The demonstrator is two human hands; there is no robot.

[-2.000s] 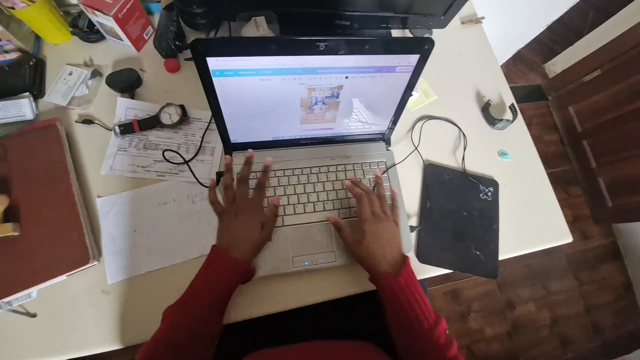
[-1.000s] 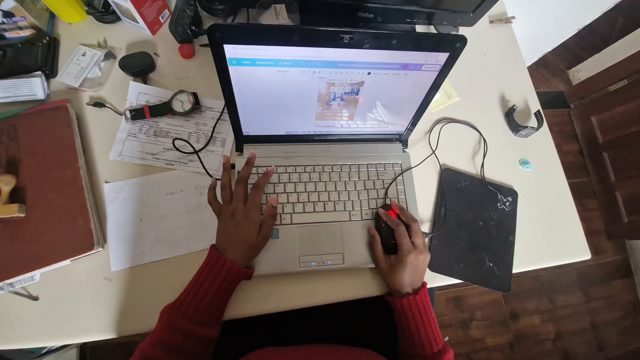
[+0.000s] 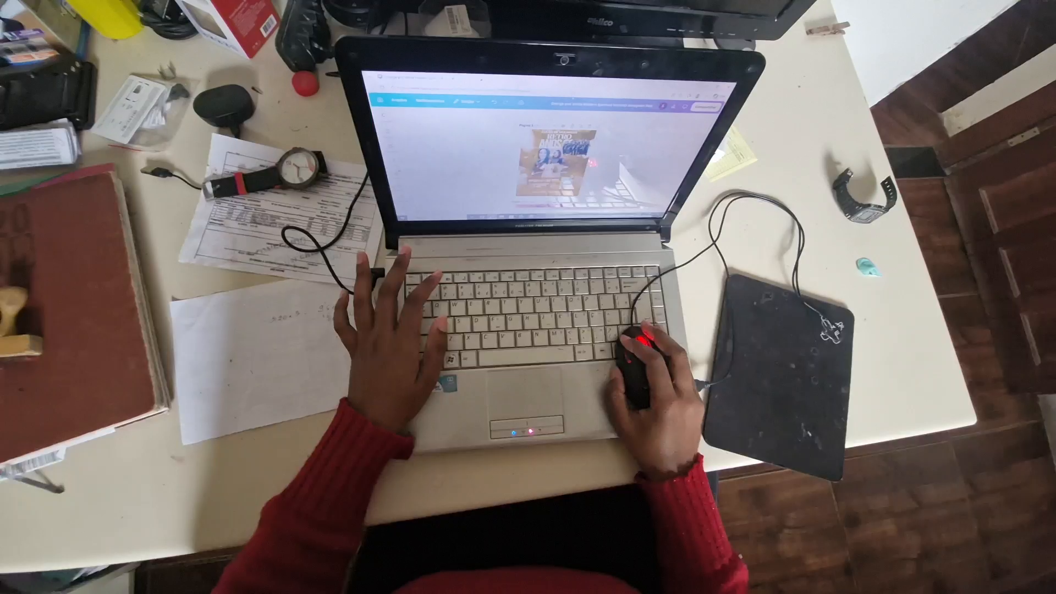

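An open laptop stands on the cream desk, its lit screen showing a page with a small poster-like picture. My left hand rests with fingers spread over the left edge of the keyboard and holds nothing. A black corded mouse with a red glow sits on the right part of the laptop's palm rest and keys, with my right hand closed around its right side. Its cable loops off to the right, above a black mouse pad.
Left of the laptop lie printed sheets, a wristwatch, a blank-looking paper and a thick brown book. A black digital watch lies at right. Behind the laptop stands a black monitor.
My right hand has gone from the right part of the keyboard onto the mouse, which it held one second ago too. The picture on the screen has become smaller. My left hand stays at the keyboard's left.
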